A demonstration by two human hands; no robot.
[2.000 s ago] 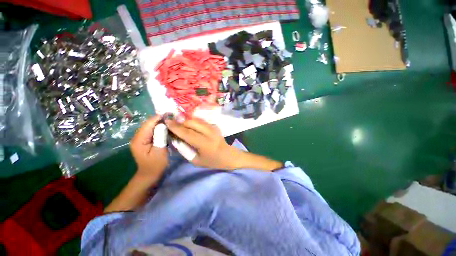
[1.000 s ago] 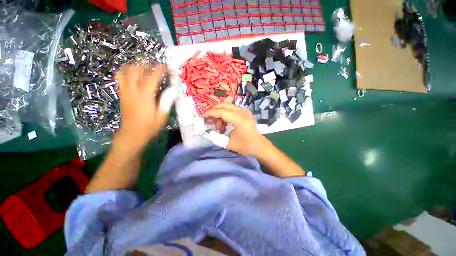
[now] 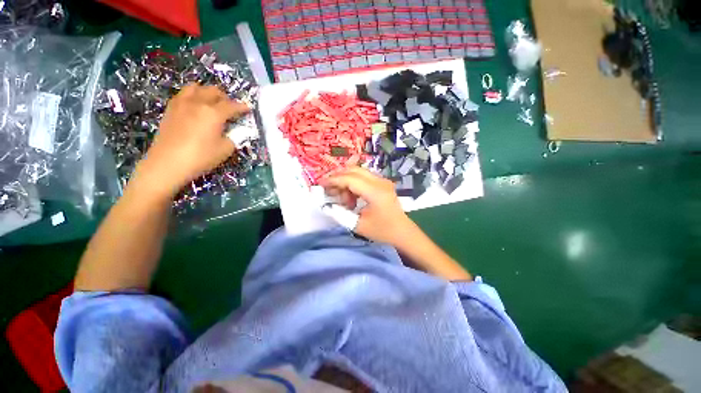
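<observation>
My left hand [image 3: 196,132] lies over the pile of shiny metal clips [image 3: 142,84], with white wrap on the thumb; its fingertips are among the clips, and whether it grips one is unclear. My right hand [image 3: 367,201] is curled at the lower edge of the pile of red strips [image 3: 327,130], white wrap on its thumb; what is between its fingers is hidden. Dark square pads [image 3: 419,127] are heaped right of the red strips. Both piles lie on a white board [image 3: 303,207].
Rows of grey rectangles with red lines [image 3: 377,34] lie beyond the board. A clear plastic bag [image 3: 50,115] is at far left, a red tray [image 3: 165,11] at upper left. Tan cardboard [image 3: 588,84] with dark items is at upper right. A red stool-like thing [image 3: 42,338] is lower left.
My left hand has moved from beside my right hand onto the metal clips, and a little further left over them since one second ago. My right hand stays near the red pile's lower edge.
</observation>
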